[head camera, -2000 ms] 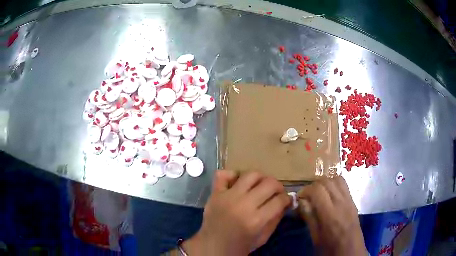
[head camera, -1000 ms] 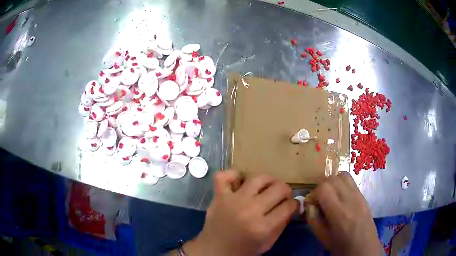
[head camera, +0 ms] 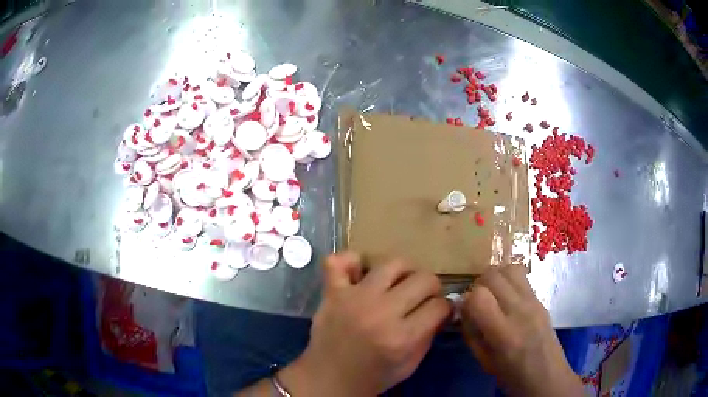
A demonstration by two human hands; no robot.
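My left hand (head camera: 380, 322) is at the near edge of the brown cardboard pad (head camera: 404, 186) and pinches a small white disc (head camera: 454, 299) at its fingertips. My right hand (head camera: 511, 318) meets the same disc from the right, fingers closed together; whatever it pinches is hidden. A whitish glue cap (head camera: 452, 201) stands on the pad with a thin stick at its mouth. A red piece (head camera: 480, 220) lies beside it.
A large heap of white discs with red marks (head camera: 225, 167) lies left on the metal table (head camera: 70, 178). Red pieces (head camera: 560, 217) lie in a pile to the right, with more scattered behind. A single disc (head camera: 619, 272) lies far right. Blue bins (head camera: 656, 353) show below the table edge.
The view has shifted slightly back and forth. Both hands stay together around the disc at the pad's near edge, and my right fingers now cover more of it.
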